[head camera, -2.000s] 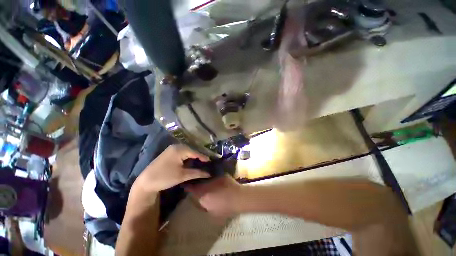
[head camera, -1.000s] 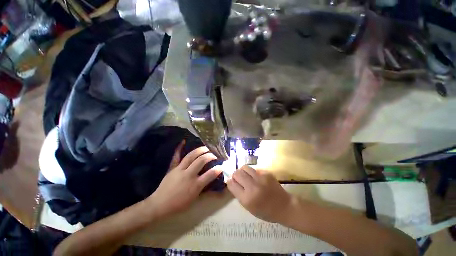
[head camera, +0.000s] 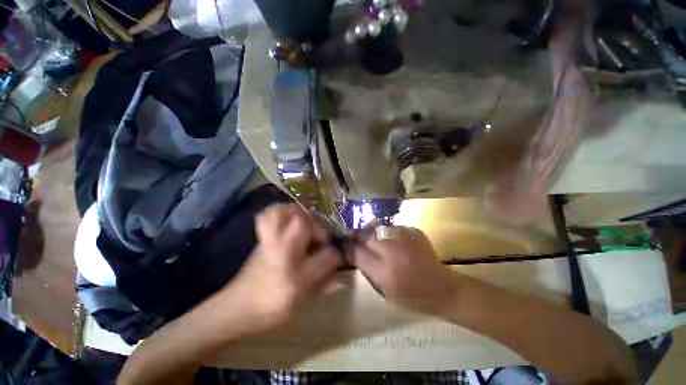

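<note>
A black and grey garment (head camera: 173, 188) lies heaped left of the needle, with a white rounded piece (head camera: 92, 244) at its left edge. My left hand (head camera: 289, 263) is blurred and pinches the garment's black edge just in front of the presser foot. My right hand (head camera: 402, 263) holds the same dark edge from the right, its fingertips close to my left fingers. The presser foot and needle (head camera: 366, 213) sit under a bright light right behind my fingers. The cloth between my fingertips is partly hidden.
The cream machine head (head camera: 451, 98) fills the upper right, with a tension dial (head camera: 415, 148), pearl beads (head camera: 380, 22) and a pink tuft (head camera: 553, 143). Green snips (head camera: 613, 238) and a black strap (head camera: 572, 263) lie on the right. A dark green post (head camera: 297, 16) stands above.
Since one second ago, my left hand has lifted from lying on the black cloth to pinching its edge. My right hand has moved slightly right. Earlier, the view shifted and both hands came from a closer bunch.
</note>
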